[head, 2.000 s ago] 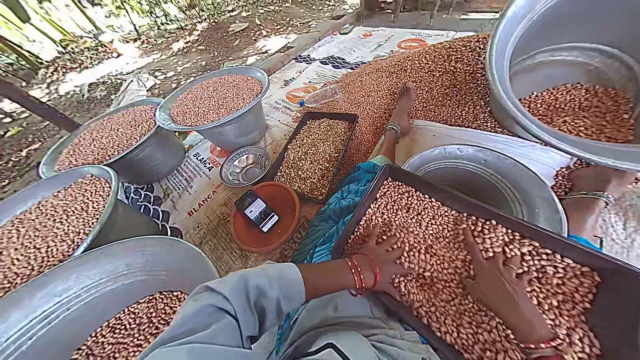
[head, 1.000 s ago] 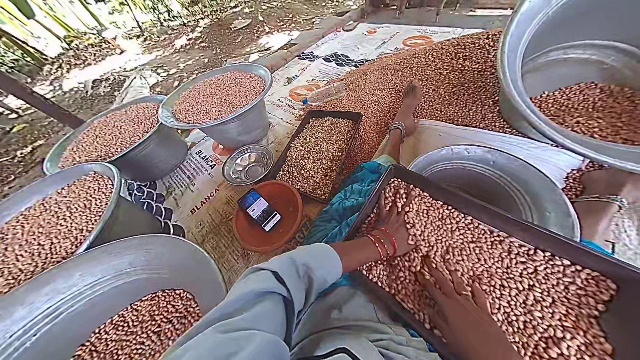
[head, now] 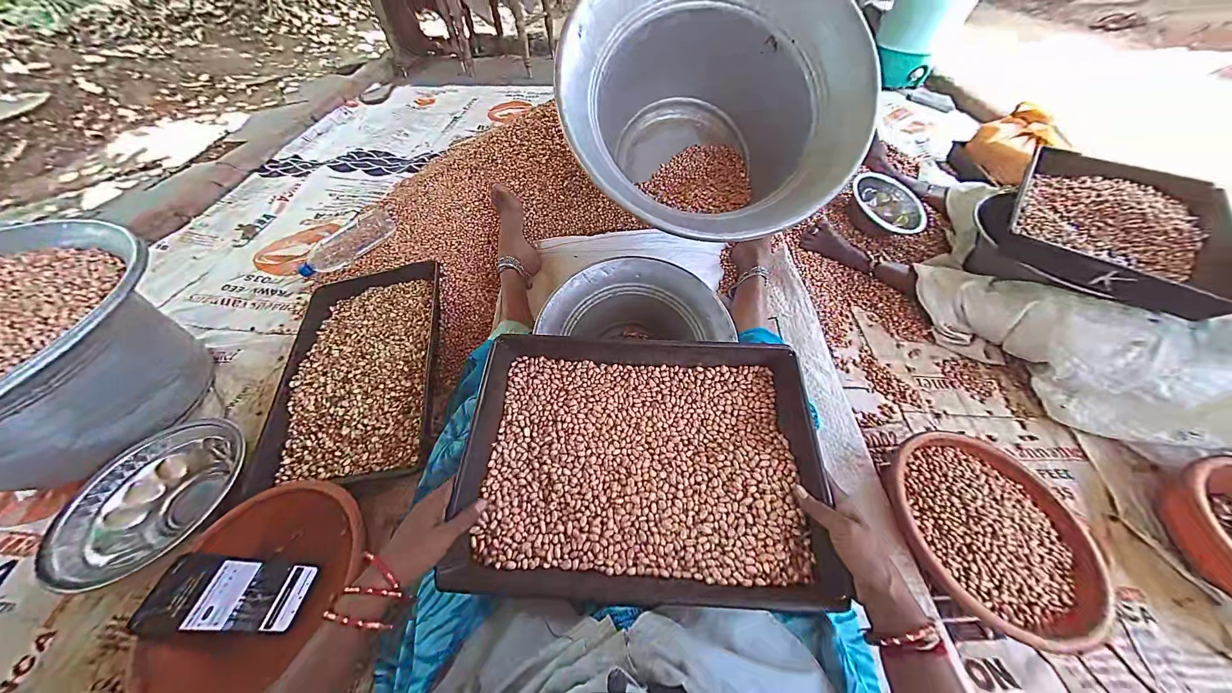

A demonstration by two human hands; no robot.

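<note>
A dark rectangular tray (head: 481, 404) full of reddish-brown nuts or beans (head: 645, 462) rests over my lap. My left hand (head: 438, 529) grips its left edge, and my right hand (head: 847, 539) grips its right edge. Beyond the tray, between my legs, sits a metal basin (head: 635, 298), partly hidden by the tray. A large metal pot (head: 717, 58) tilts toward me behind it, with some nuts inside. Left of my tray lies a second dark tray (head: 433, 366) of paler, broken-looking pieces.
A phone (head: 231, 595) lies on a clay dish (head: 318, 520) beside a metal plate (head: 207, 443). At left stands a nut-filled pot (head: 106, 395); at right, a clay bowl (head: 1097, 616) of nuts. A plastic bottle (head: 351, 243) lies near the nut heap (head: 462, 202). Another person's leg (head: 866, 265) and a loaded tray (head: 1107, 279) are farther right.
My hands have left the surface of the nuts and now hold the tray by its two sides. The tray, slanted before, now lies squarely before me. The view has swung right.
</note>
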